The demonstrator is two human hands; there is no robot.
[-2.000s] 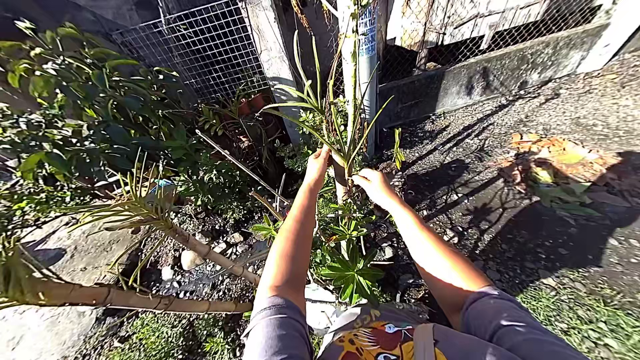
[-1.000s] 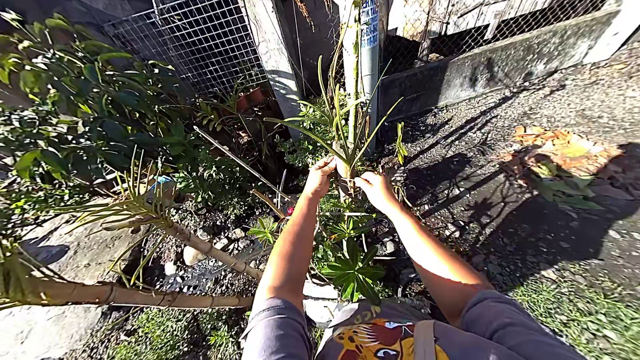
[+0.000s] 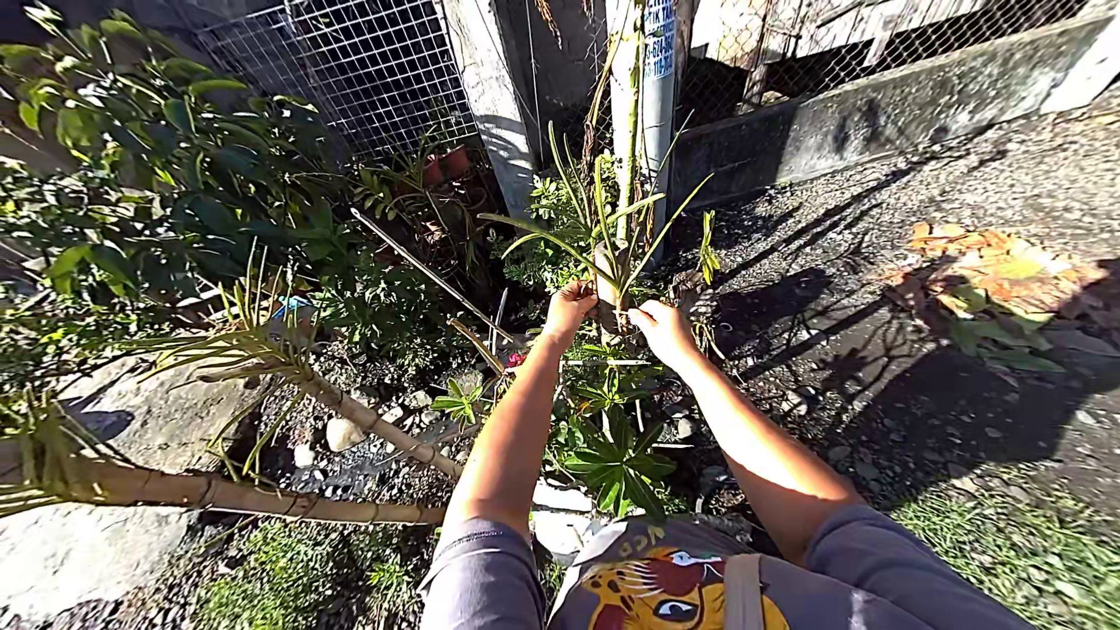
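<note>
An upright plant stem with long narrow green leaves stands in front of a grey pole. On the stem's left side is my left hand, its fingers bent and pinched together near the stem. My right hand is on the other side, thumb and forefinger pinched close to the stem at nearly the same height. Whether a thin tie or strand lies between the fingers is too small to tell. Below the hands grows a plant with broad green leaves.
Ringed bare stems lean across the left. A thin stick slants beside the leafy shrub. A wire mesh panel, a concrete post and a low concrete wall stand behind. Dry leaves lie at right.
Both hands have moved a little lower along the stem, and there is a slightly wider gap between them than one second ago.
</note>
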